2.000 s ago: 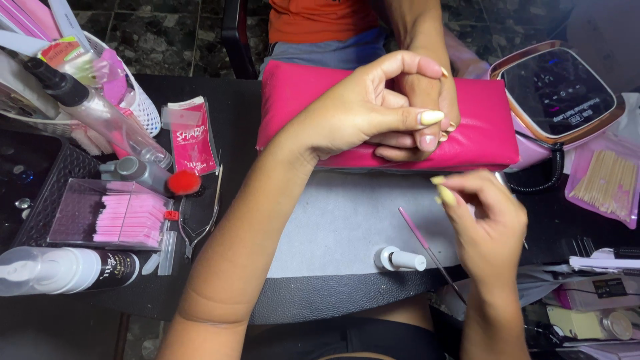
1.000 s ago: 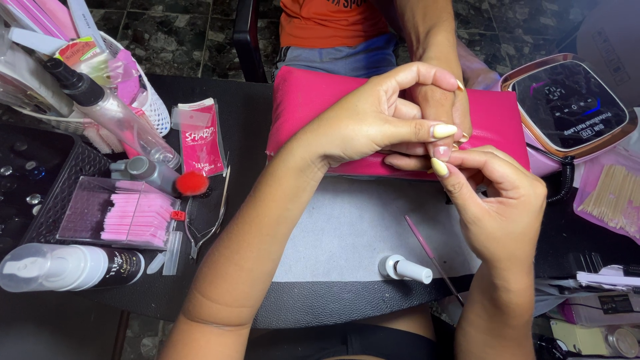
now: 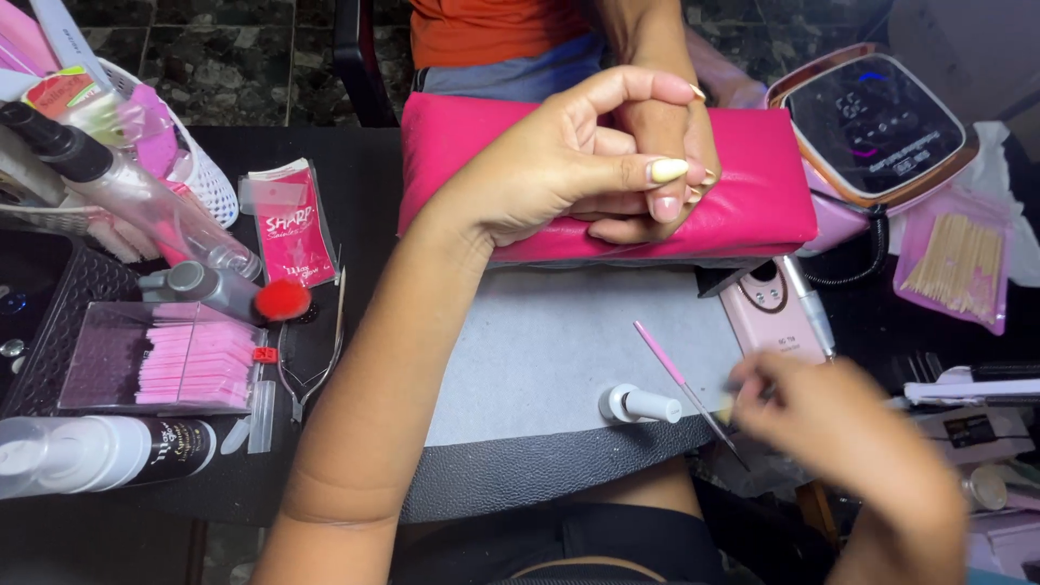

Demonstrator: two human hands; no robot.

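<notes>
My left hand point(image 3: 597, 158), with pale yellow nails, grips the fingers of another person's hand point(image 3: 662, 146) over a pink padded armrest point(image 3: 756, 179). Blurred by motion, my right hand point(image 3: 780, 406) is at the lower right, beside a thin pink-handled brush point(image 3: 670, 361); whether its fingers hold anything is unclear. A white nail polish bottle point(image 3: 646, 404) lies on its side on the grey-white mat point(image 3: 520, 357), left of the brush's tip.
A nail lamp point(image 3: 881, 126) and a bag of wooden sticks point(image 3: 959, 260) are at the right, near a pink nail drill unit point(image 3: 776, 317). On the left stand a white basket point(image 3: 211, 179), a clear box of pink files point(image 3: 195, 357), cuticle nippers point(image 3: 305, 382) and a foam pump bottle point(image 3: 106, 451).
My right hand has come away from the other person's fingers, down and to the right. My left hand keeps its hold on that person's hand.
</notes>
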